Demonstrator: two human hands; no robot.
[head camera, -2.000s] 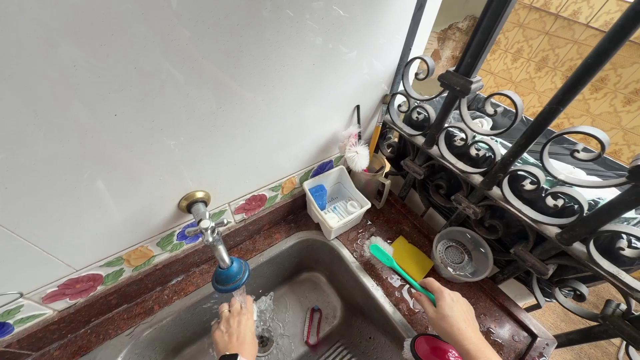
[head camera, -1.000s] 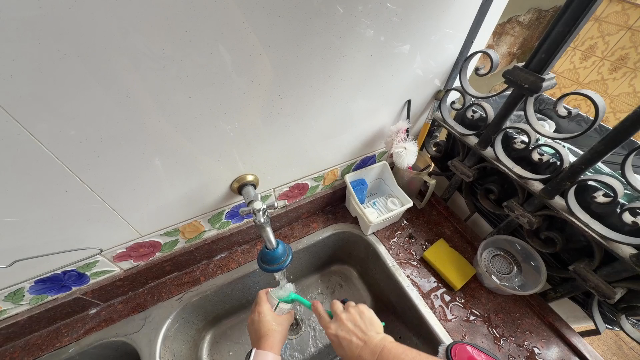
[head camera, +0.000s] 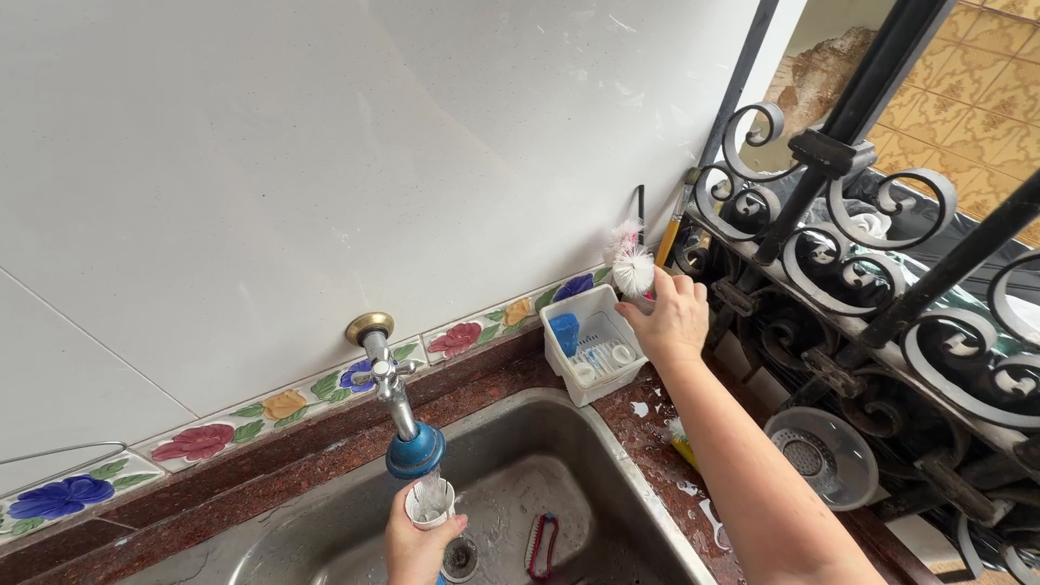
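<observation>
My left hand (head camera: 418, 540) grips a small white ribbed cup (head camera: 430, 501) upright beneath the faucet's blue spout (head camera: 415, 451), and water runs into it. My right hand (head camera: 673, 315) reaches to the holder behind the white basket, with its fingers beside a white round-headed bristle brush (head camera: 633, 271); whether they close on the brush is hard to tell. Inside the white plastic basket (head camera: 575, 382) lie a blue piece and small white items. A red-framed brush (head camera: 542, 546) rests in the steel sink (head camera: 520, 455). The yellow sponge (head camera: 685, 452) is mostly hidden by my right forearm.
A clear bowl-shaped strainer (head camera: 822, 457) stands on the wet red stone counter (head camera: 640, 422), right of my forearm. Black wrought-iron scrollwork (head camera: 845, 292) borders the right side. A paintbrush (head camera: 673, 223) leans in the corner by the white wall (head camera: 244, 162).
My right hand has left the cup and moved up to the brushes in the corner. The green-handled brush it held is no longer in it; green-white bristles show by the sponge. My left hand still holds the cup.
</observation>
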